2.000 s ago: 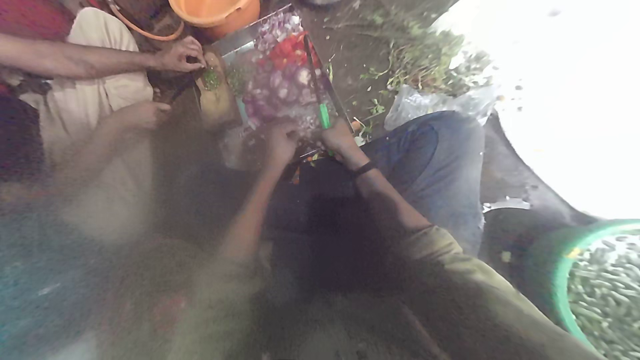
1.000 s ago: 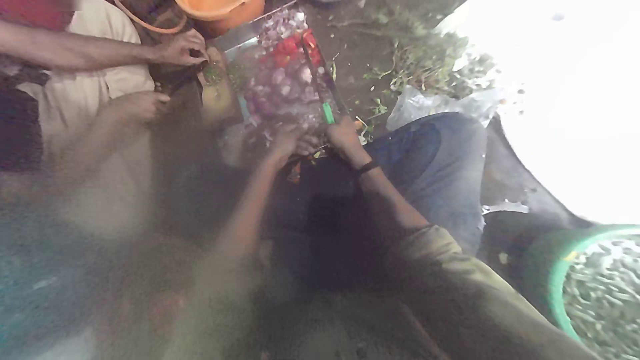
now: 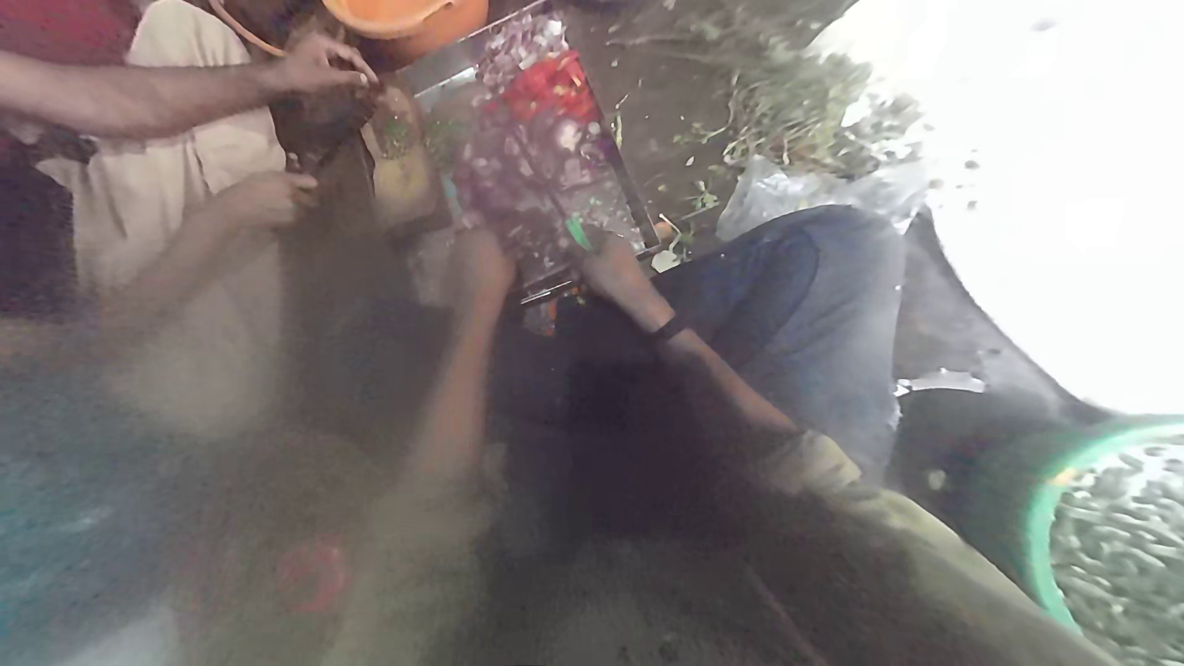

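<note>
A metal tray holds purple-and-white chopped pieces that look like onion, with red chopped pieces towards its far end. My right hand is at the tray's near right corner, shut on the green handle of a knife; its dark blade points up and left over the pieces. My left hand is at the near left part of the tray, blurred, and whether it holds anything cannot be made out.
At the left, another person's hands are beside a wooden board with green bits. An orange tub stands beyond. Green stalks and a clear plastic bag lie right of the tray. A green-rimmed basket of green pods is at lower right.
The knife's blade has swung left, from lying along the tray's right edge to over the chopped pieces. My left hand has shifted a little away from my right hand.
</note>
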